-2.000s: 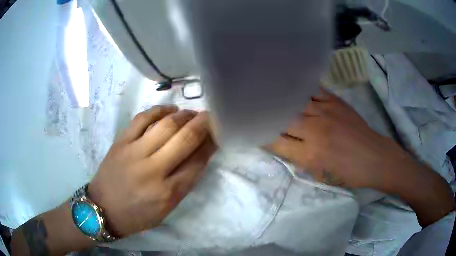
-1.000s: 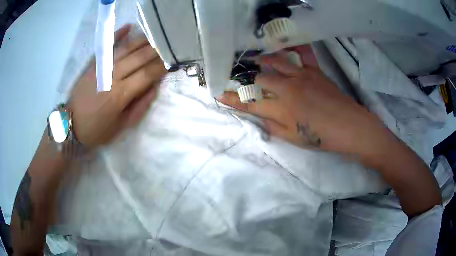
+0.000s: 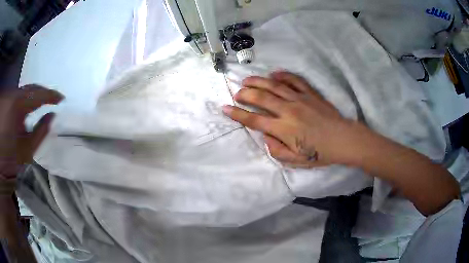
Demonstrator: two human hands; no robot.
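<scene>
Pale off-white cloth (image 3: pixel 169 118) lies spread under the needle area (image 3: pixel 218 64) of a white sewing machine. A thin dark seam runs from the needle down through the cloth. My right hand (image 3: pixel 288 120) lies flat on the cloth just right of the seam, fingers pointing left, a fingertip near the line. My left hand (image 3: pixel 31 118) is at the far left edge, blurred and partly cut off, thumb and fingers apart beside the cloth's left edge. A cream ribbed knob (image 3: pixel 245 55) sits right of the needle.
The machine body with blue JUKI lettering (image 3: pixel 438 14) spans the top right. The white tabletop (image 3: pixel 67 56) shows at left. More pale cloth (image 3: pixel 56 205) hangs at lower left and lower right. Small items, one orange-yellow (image 3: pixel 451 69), lie at the right.
My left hand has moved from beside the needle to the far left edge. My right hand has moved down from the knob. The cloth is spread wider and covers more of the table.
</scene>
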